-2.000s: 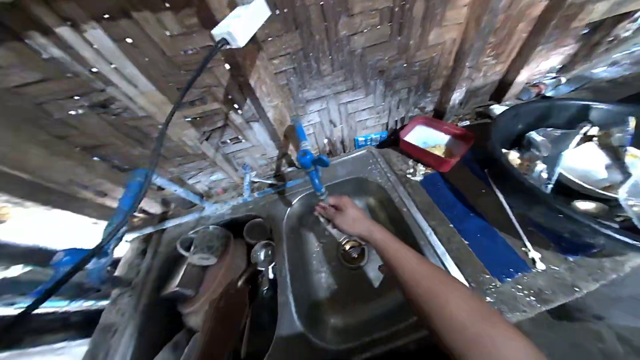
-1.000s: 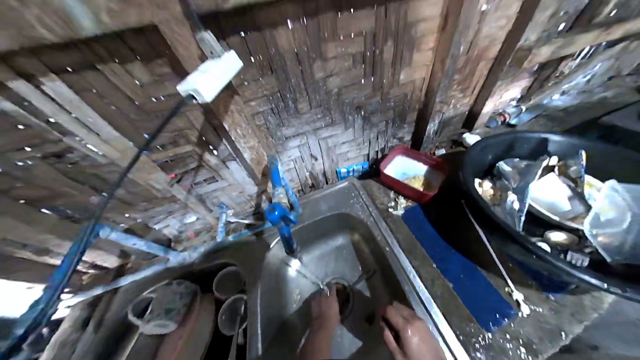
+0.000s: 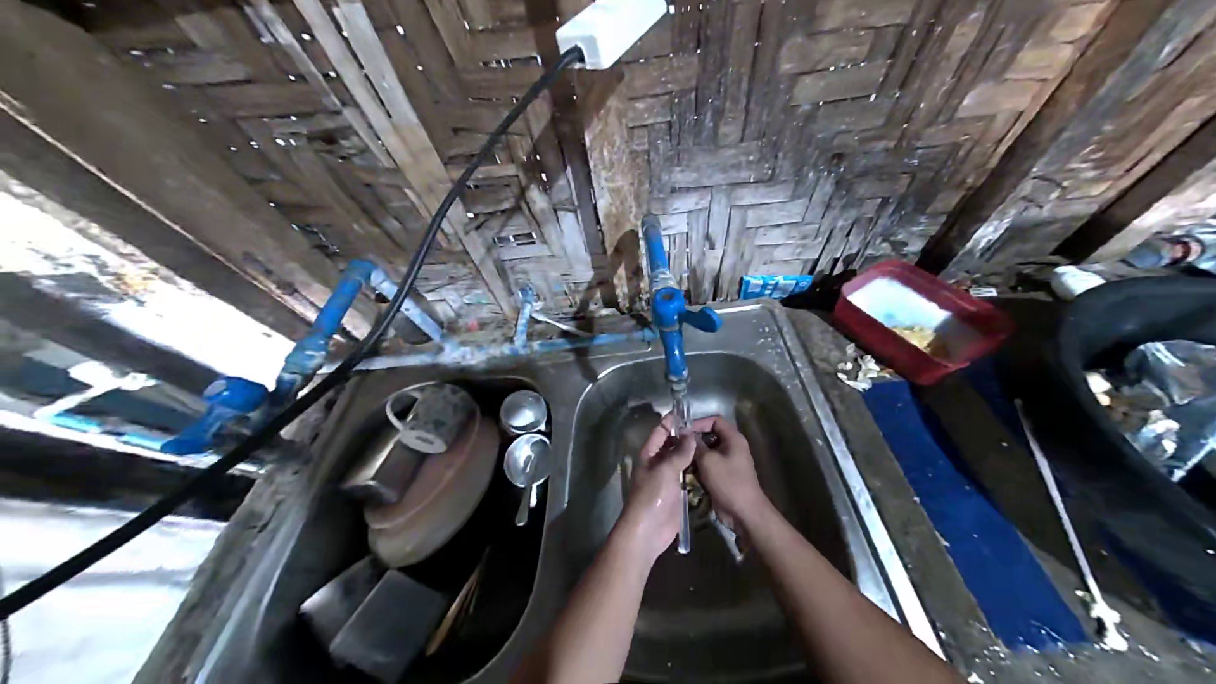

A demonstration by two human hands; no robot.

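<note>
Water runs from the blue plastic faucet (image 3: 671, 332) onto both hands over the right basin of the stainless steel sink (image 3: 703, 617). My left hand (image 3: 662, 480) and my right hand (image 3: 730, 470) are close together under the stream, fingers curled. A slim shiny piece of metal cutlery (image 3: 684, 522) hangs down between them, its upper part hidden by the fingers; which hand bears it is not clear. A second shiny slim thing (image 3: 727, 539) points down beside my right hand, its kind unclear. The drain (image 3: 696, 492) is partly hidden behind the hands.
The left basin holds a patterned mug (image 3: 439, 418), a large oval dish (image 3: 432, 494), metal cups (image 3: 525, 460) and grey blocks (image 3: 389, 617). Right of the sink are a red tray (image 3: 921, 323), a blue strip (image 3: 978, 513) and a black tub (image 3: 1083, 351). A black cable (image 3: 427, 237) crosses the left side.
Two seconds ago one hand was under the faucet; one second ago both were lower and apart in the basin. Now they are together beneath the running water.
</note>
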